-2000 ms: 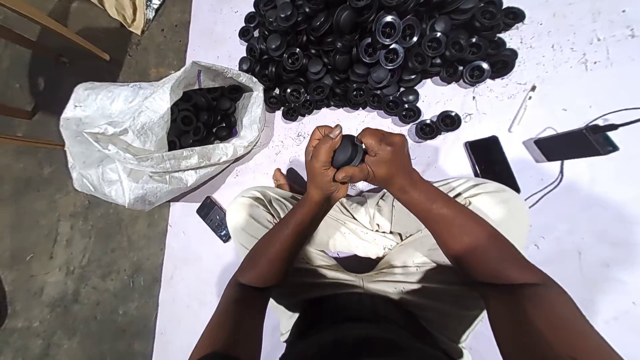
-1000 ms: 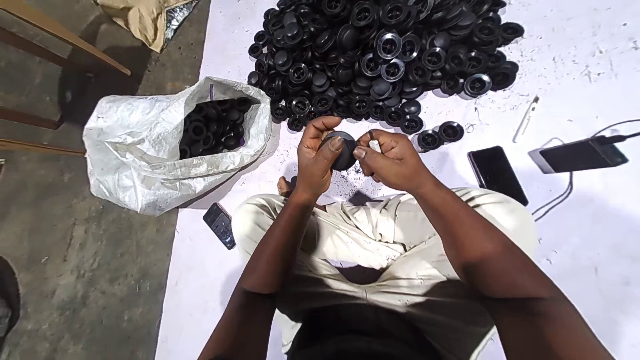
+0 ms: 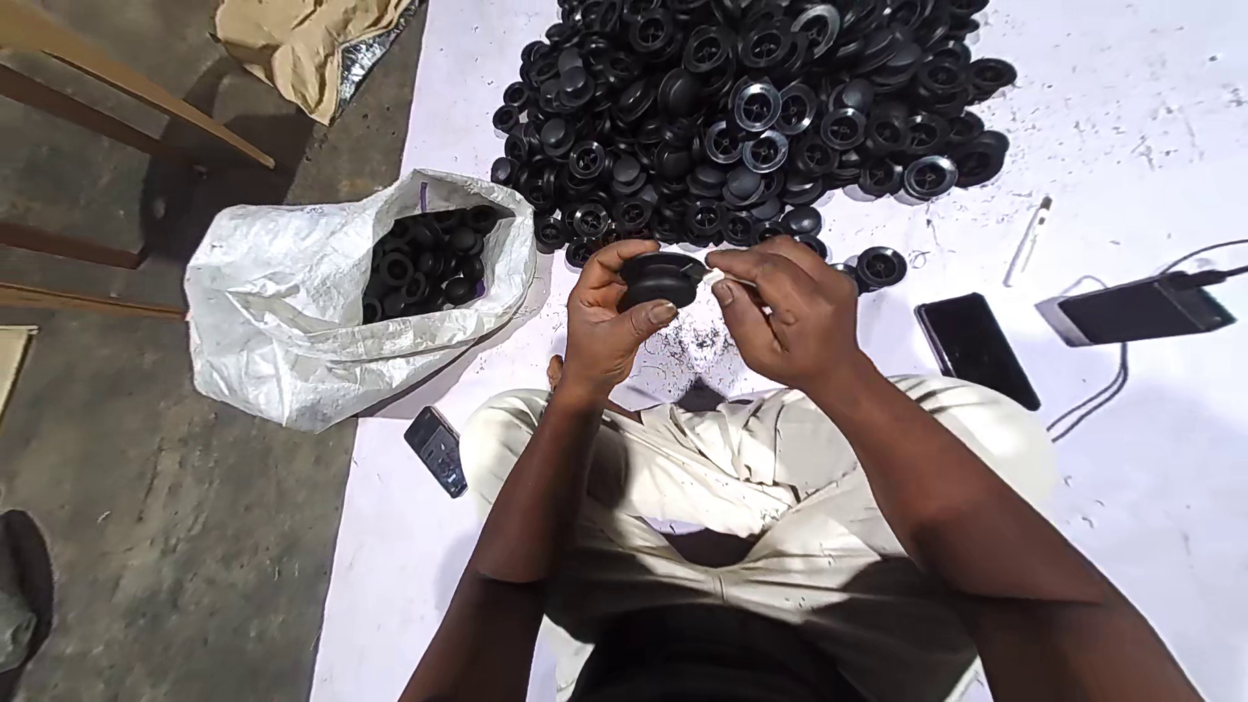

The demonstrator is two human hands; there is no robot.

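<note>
My left hand is closed around the side of a round black plastic part with a grooved edge, thumb below and fingers above. At the part's right edge my right hand pinches a small, pale-tipped thing, possibly a blade; most of it is hidden by my fingers. Beyond both hands lies a large pile of similar black round parts, some showing spoked, ring-like faces. A white woven sack to the left holds more black parts.
A phone lies by my left knee, another by my right. Farther right are a black power bank with cables and a white pen-like tool. Dark crumbs dot the white sheet. Wooden legs and brown paper are at the upper left.
Two seconds ago both hands were clasped around the black part; now my left hand alone holds it, and my right hand has moved to its right edge with the small thing.
</note>
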